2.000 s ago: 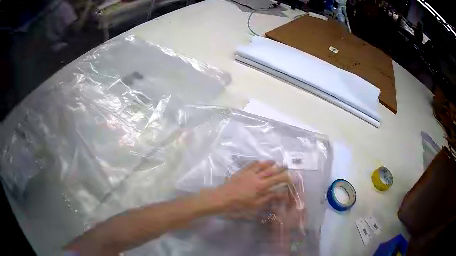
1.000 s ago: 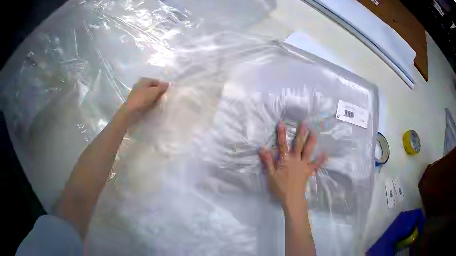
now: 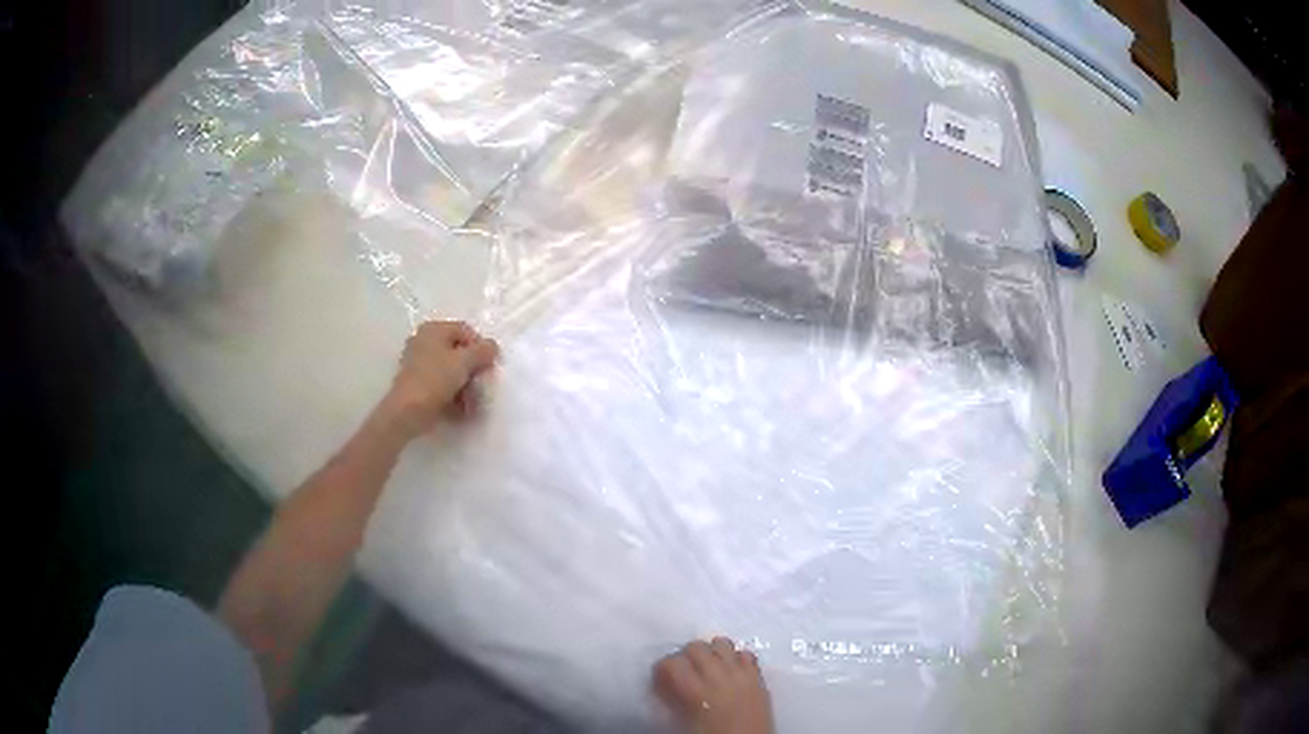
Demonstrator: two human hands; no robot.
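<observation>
A large clear poly bag with white tissue inside lies on the white table. A white barcode label shows near its far right corner. My left hand is closed on the left side of the clear plastic. My right hand is at the near edge of the bag, fingers curled on the plastic, cut off by the bottom of the picture; whether it grips is hidden.
A blue tape roll, a yellow tape roll, barcode tags and a blue tape dispenser lie to the right. Brown bags stand at the far right. Loose clear plastic covers the left. Folded tissue is at the back.
My right hand has left the middle of the bag and moved to its near edge. My left hand appears lower in view, still closed on plastic. The view has shifted toward the near edge.
</observation>
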